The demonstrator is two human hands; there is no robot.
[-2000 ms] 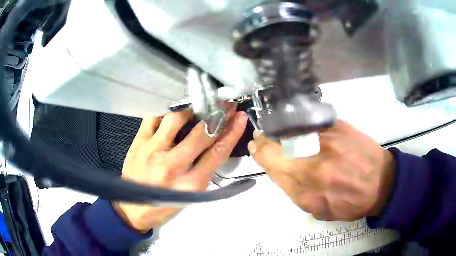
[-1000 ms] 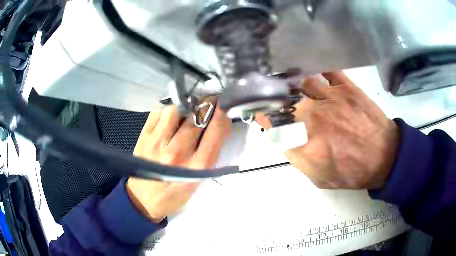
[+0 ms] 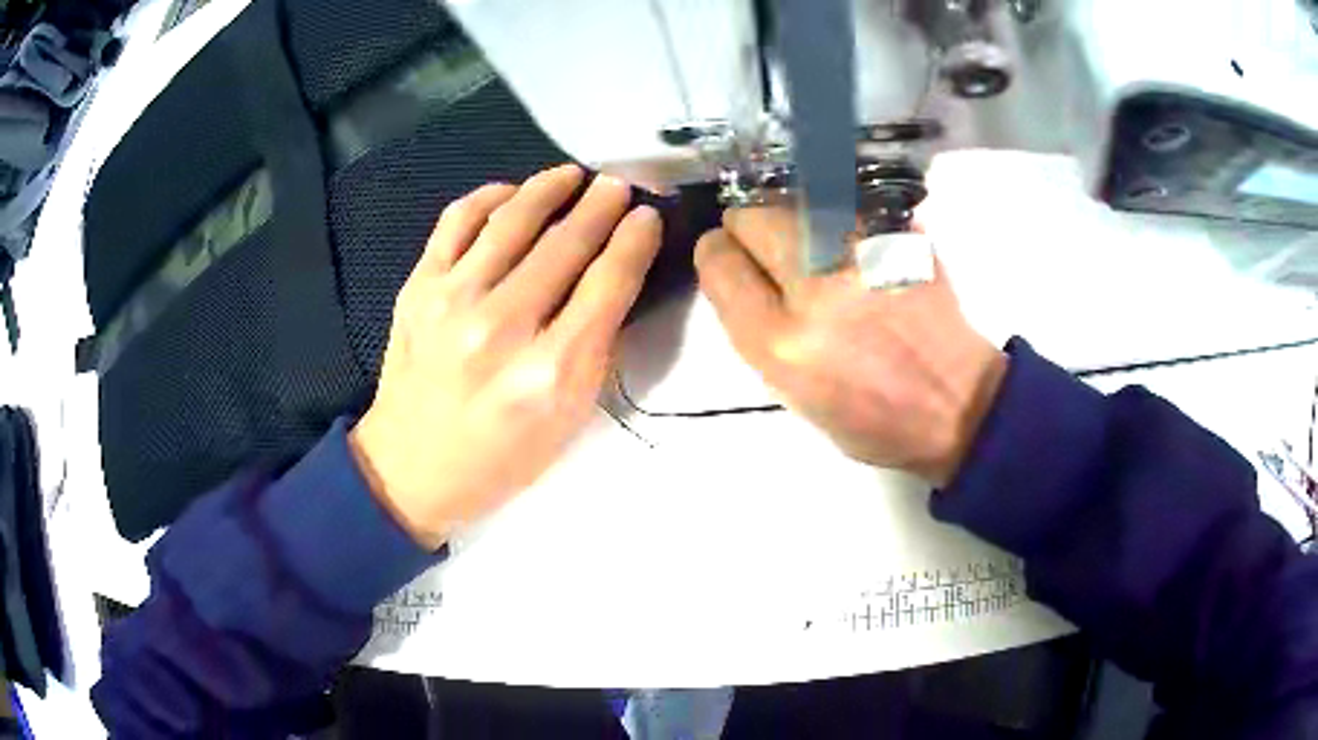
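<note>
The black mesh back panel (image 3: 231, 369) lies at the left on the table, crossed by a flat black webbing strap (image 3: 302, 217) and a camouflage strip (image 3: 188, 268). Its edge runs to the presser foot (image 3: 734, 181). My left hand (image 3: 506, 325) lies flat on the panel's right edge, its fingertips just left of the foot. My right hand (image 3: 853, 340) is right of the foot, fingers bent at the dark edge piece; its fingertips are partly hidden by machine parts, so its grip is unclear.
The white sewing machine head (image 3: 593, 87) hangs above the hands. A blurred grey bar (image 3: 817, 138) crosses the view before the right hand. The control panel (image 3: 1214, 166) is at upper right. The white table (image 3: 694, 578) has a printed ruler near its front edge. Dark pieces (image 3: 44, 87) lie at upper left.
The view has shifted, showing more of the panel and the table's front edge. The panel's strap and camouflage strip now show. Both hands remain near the foot; the right hand appears lower and further left.
</note>
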